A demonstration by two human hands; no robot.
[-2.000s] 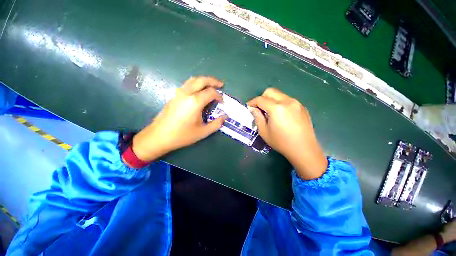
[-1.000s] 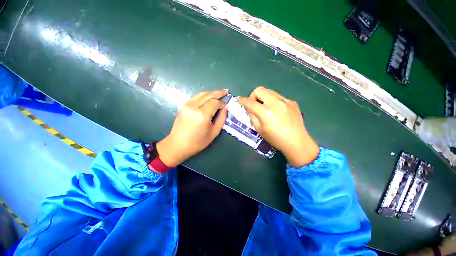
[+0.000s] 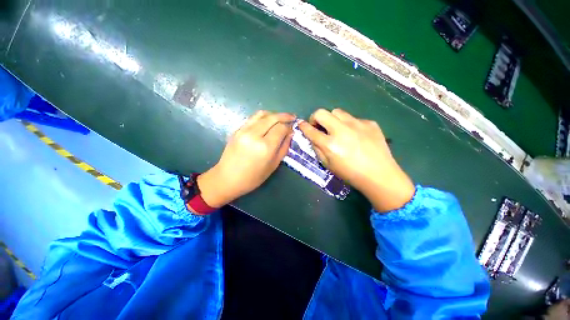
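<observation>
A phone unit (image 3: 309, 164) lies flat and slanted on the dark green bench (image 3: 250, 81). Its pale strips show between my hands, and its dark speckled end points to the lower right. My left hand (image 3: 253, 153) rests on its upper left end, fingers bent, fingertips at the corner. My right hand (image 3: 353, 150) is over its upper right side, with thumb and fingertips close to the left fingertips. The unit's upper end is mostly hidden by my fingers. A thin dark thing shows at the right fingers, too small to tell.
Two units (image 3: 509, 240) lie side by side at the right of the bench. More units (image 3: 503, 72) lie on the green belt (image 3: 400, 25) behind the worn whitish rail (image 3: 400, 74). A pale wrapped post (image 3: 550, 178) stands at right. Part of another person's hand (image 3: 558, 310) shows at the lower right edge.
The white piece seen lifted over the unit two seconds ago no longer shows as such. Both hands have closed in at the unit's upper end, fingertips nearly touching. The view has shifted slightly.
</observation>
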